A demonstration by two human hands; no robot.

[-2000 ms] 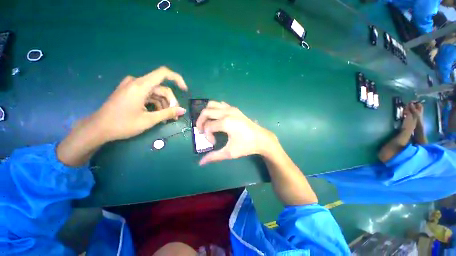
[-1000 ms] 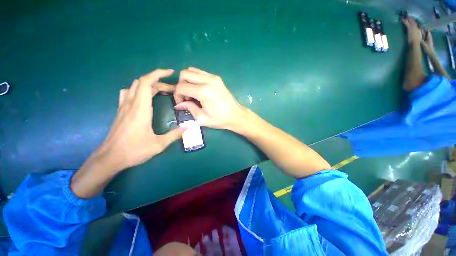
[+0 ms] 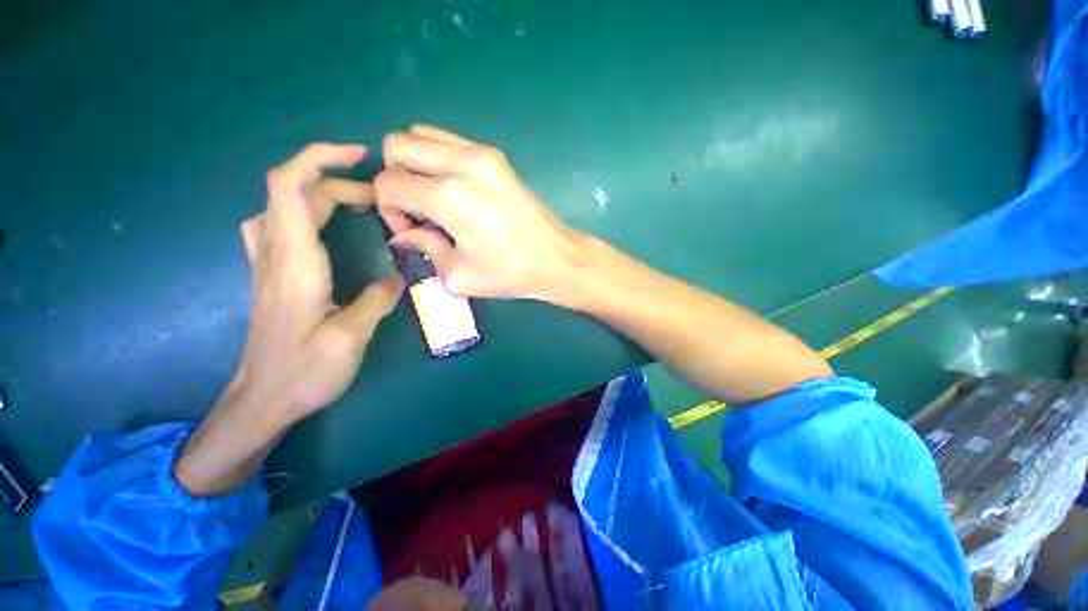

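Note:
A part-built phone (image 3: 444,316) lies on the green mat in front of me, tilted, with its white patch showing on the lower half. My left hand (image 3: 304,281) curves around its left side, with the thumb at the phone's edge and a fingertip by its upper end. My right hand (image 3: 477,221) has its fingers bunched over the dark upper end. The fingers hide that end and anything small between them.
Grouped phones (image 3: 958,14) show at the top right edge. A neighbour's blue sleeve (image 3: 1014,233) reaches over the bench at right. Plastic-wrapped cartons (image 3: 1014,448) stand beyond the bench edge. A dark object (image 3: 12,483) lies at the far left. Specks dot the mat.
My left hand has come in from beside the phone to its edge and upper end. My right hand has shifted onto the upper end. The view has turned, moving the grouped phones up and right.

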